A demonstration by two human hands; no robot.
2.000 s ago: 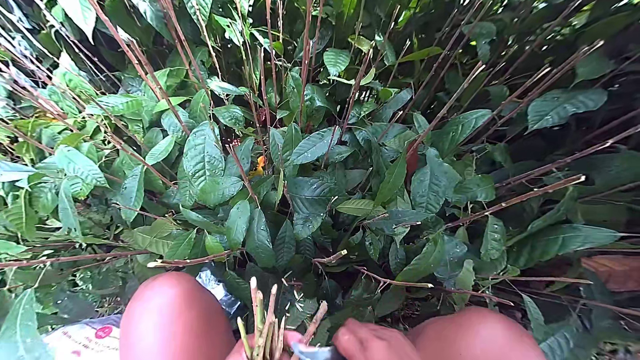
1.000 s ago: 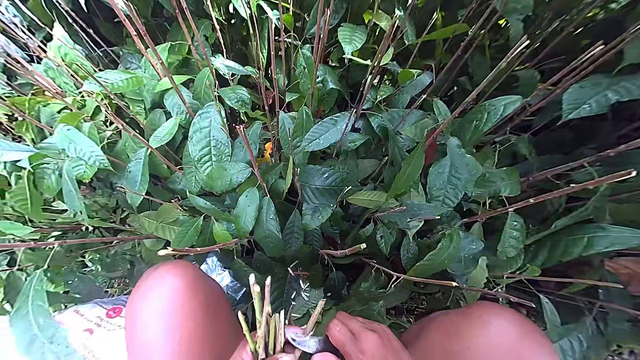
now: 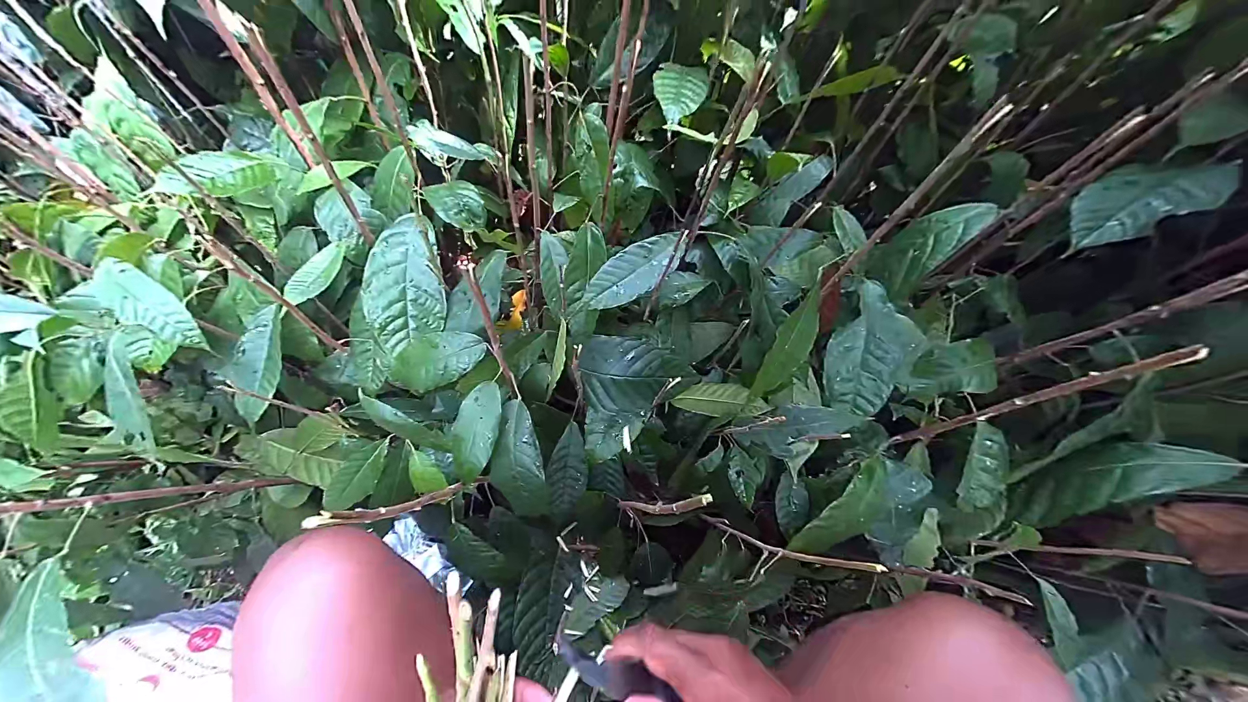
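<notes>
Low between my knees, my right hand (image 3: 697, 663) is closed on a small knife (image 3: 619, 673), its dark curved blade pointing left. Just left of the blade stands a bundle of cut green-brown stems (image 3: 475, 648), their pale ends upward. Only a sliver of my left hand (image 3: 531, 690) shows at the bottom edge, against the bundle; its fingers are mostly out of view. One pale stem (image 3: 568, 685) lies beside the blade.
Leafy shrubs with upright cut stems (image 3: 955, 161) fill the view ahead. Cut branches (image 3: 1053, 395) reach in from the right and left (image 3: 390, 509). A printed white sack (image 3: 166, 658) lies left of my left knee, and crumpled silvery plastic (image 3: 419, 551) beyond it.
The knife blade and right hand have shifted slightly beside the stem bundle. Small pale slivers now show above the blade.
</notes>
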